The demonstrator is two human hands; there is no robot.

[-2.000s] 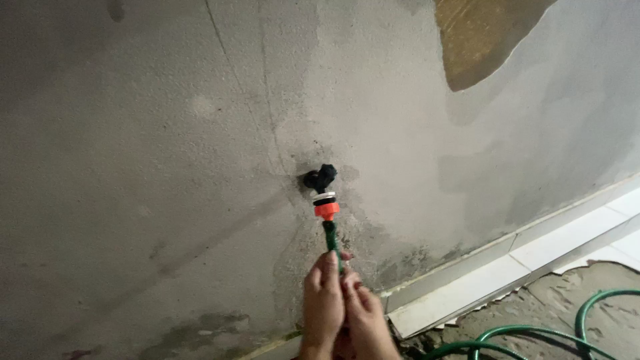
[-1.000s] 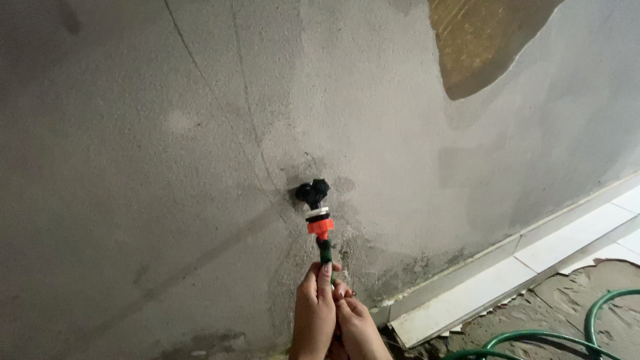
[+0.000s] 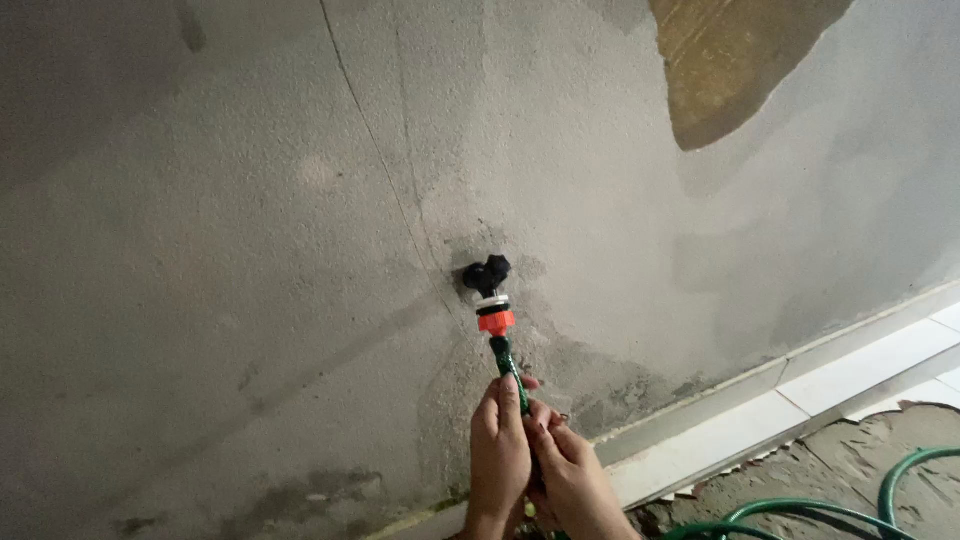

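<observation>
A black plastic tap (image 3: pixel 487 275) sticks out of the plastered wall. Fixed under it are a white ring and an orange hose connector (image 3: pixel 496 322), from which a green garden hose (image 3: pixel 505 358) runs down. My left hand (image 3: pixel 501 450) grips the hose a short way below the connector, thumb along its front. Just below and to the right, my right hand (image 3: pixel 574 469) is closed on the lower part of the hose, its fingertips near a small thin metal piece that I cannot identify. The hose between and behind the hands is mostly hidden.
Loops of green hose (image 3: pixel 810 506) lie on the rough cement floor (image 3: pixel 847 461) at the lower right. White tiles (image 3: pixel 720 435) form a ledge along the wall's foot. The grey wall (image 3: pixel 225 262) has cracks and a brown patch (image 3: pixel 727 67) of missing plaster.
Both hands stay on the hose below the connector, with only slight shifts of the fingers. The tap and connector have not plainly changed.
</observation>
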